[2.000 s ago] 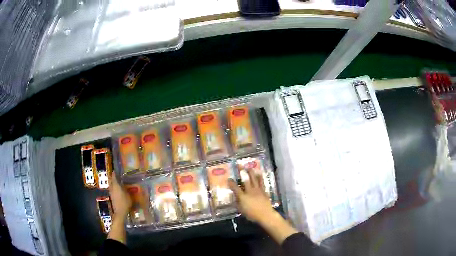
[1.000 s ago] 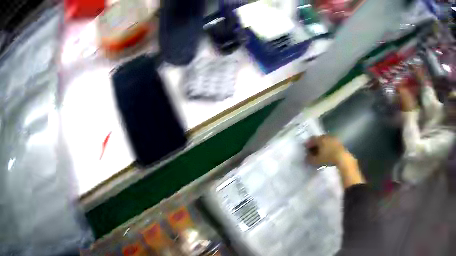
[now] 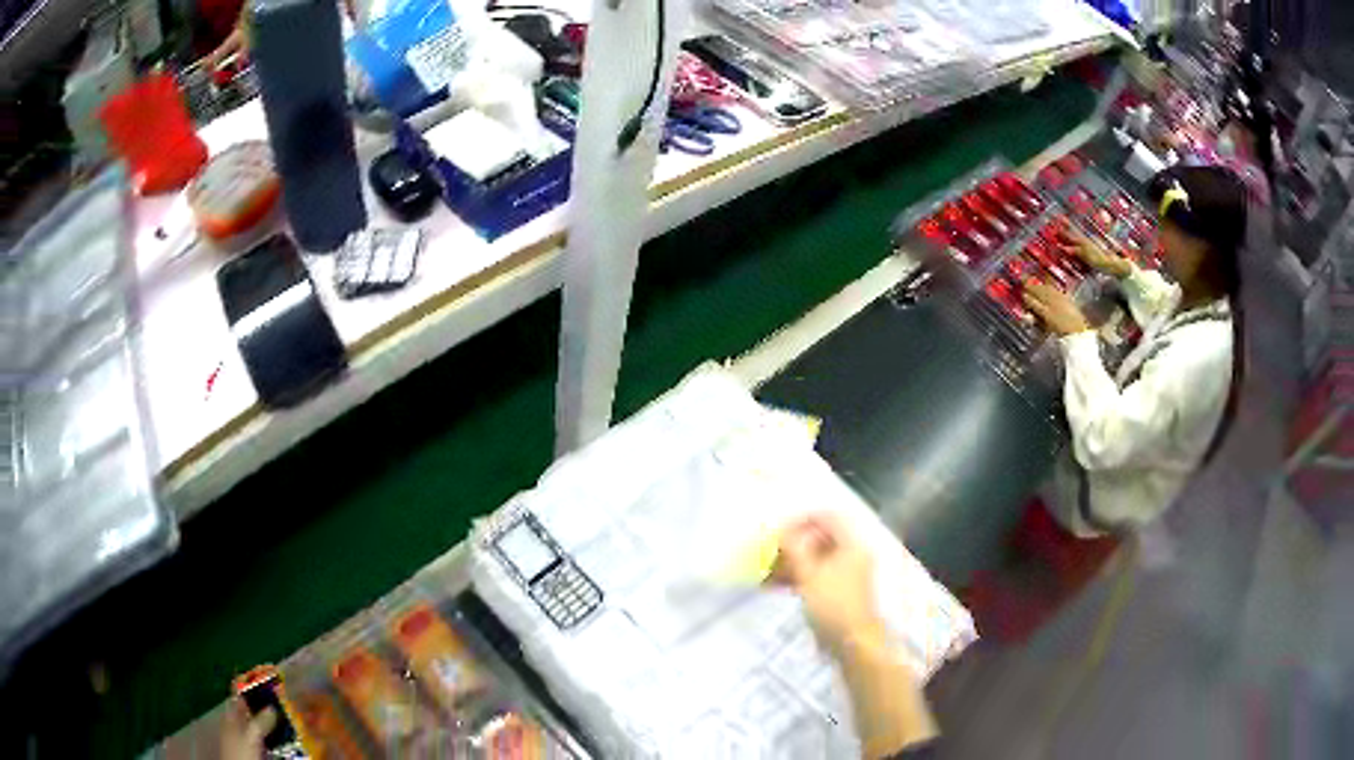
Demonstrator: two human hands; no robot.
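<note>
The white sheet stack (image 3: 653,490) lies in front, with one dark-outlined keypad front panel (image 3: 542,570) at its left. My right hand (image 3: 835,576) is over the stack's right part, fingertips pinched on a blurred, pale yellow piece (image 3: 754,557) that I cannot identify. My left hand (image 3: 245,736) is cut off by the bottom edge at the lower left. Its fingers are on an orange-edged phone with a dark screen (image 3: 265,695). Beside it, orange phone bodies (image 3: 440,653) sit in a clear tray, partly out of view.
A green belt (image 3: 431,475) runs behind the stack below a white shelf (image 3: 178,401). The shelf holds a black smartphone (image 3: 282,345), a tape roll (image 3: 233,193) and a blue box (image 3: 498,186). A pale post (image 3: 602,238) stands between. A seated person (image 3: 1151,356) handles red trays at right.
The view has swung right and up. The panel at the stack's far right is gone from its place. My right hand has left the orange tray for the stack; my left fingers are now on a phone.
</note>
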